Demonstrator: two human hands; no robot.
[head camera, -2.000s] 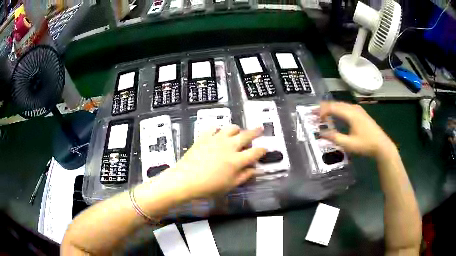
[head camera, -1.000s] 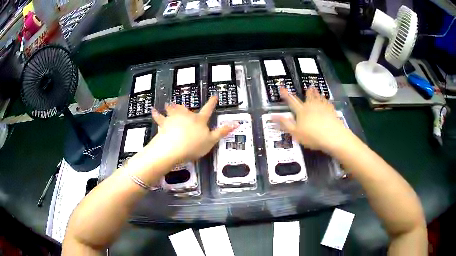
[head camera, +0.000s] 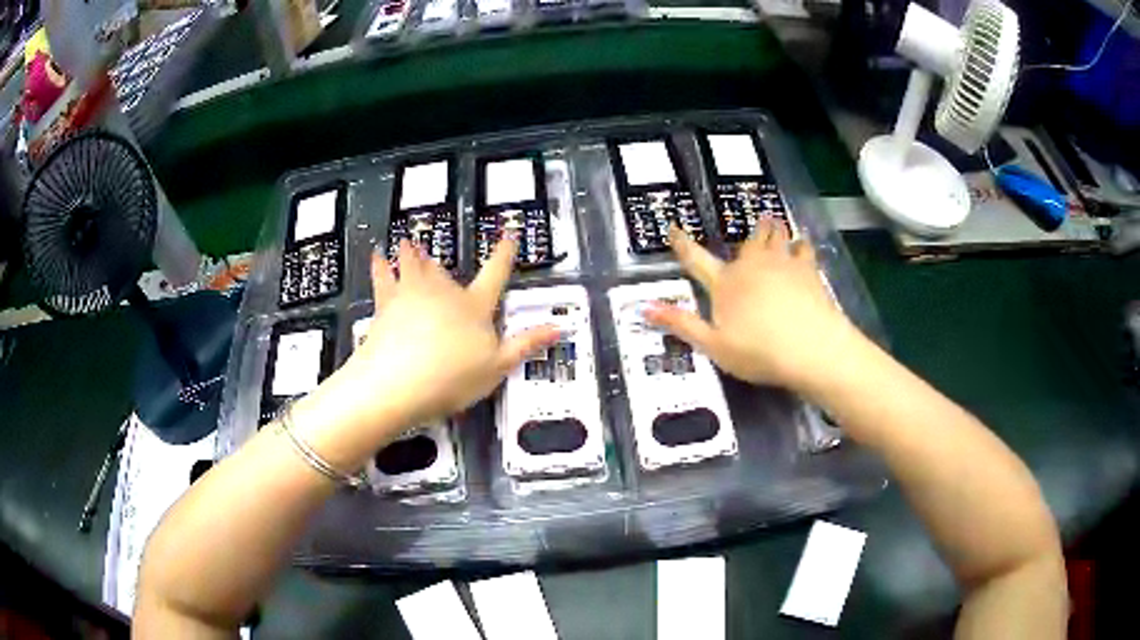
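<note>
A clear blister tray (head camera: 563, 510) lies in front of me with keypad phones in two rows. Several phones at the back, such as this keypad phone (head camera: 514, 213), lie face up with white screens. In the near row, white phone backs (head camera: 550, 388) face up. My left hand (head camera: 431, 325) is spread, its fingertips at the lower keys of two face-up phones and its thumb over a white back. My right hand (head camera: 763, 300) is spread, its fingertips at the keys of the two back right phones. It partly hides the near right pocket.
White paper slips (head camera: 690, 600) lie at the near tray edge. A black fan (head camera: 90, 223) and a paper sheet (head camera: 156, 500) are at left. A white fan (head camera: 913, 181) and a blue tool (head camera: 1031, 194) are at right. Another tray of phones (head camera: 500, 15) is at the top.
Since two seconds ago, my left hand has moved left and up off the near phone backs. My right hand has moved left from the near right pocket to the back right phones.
</note>
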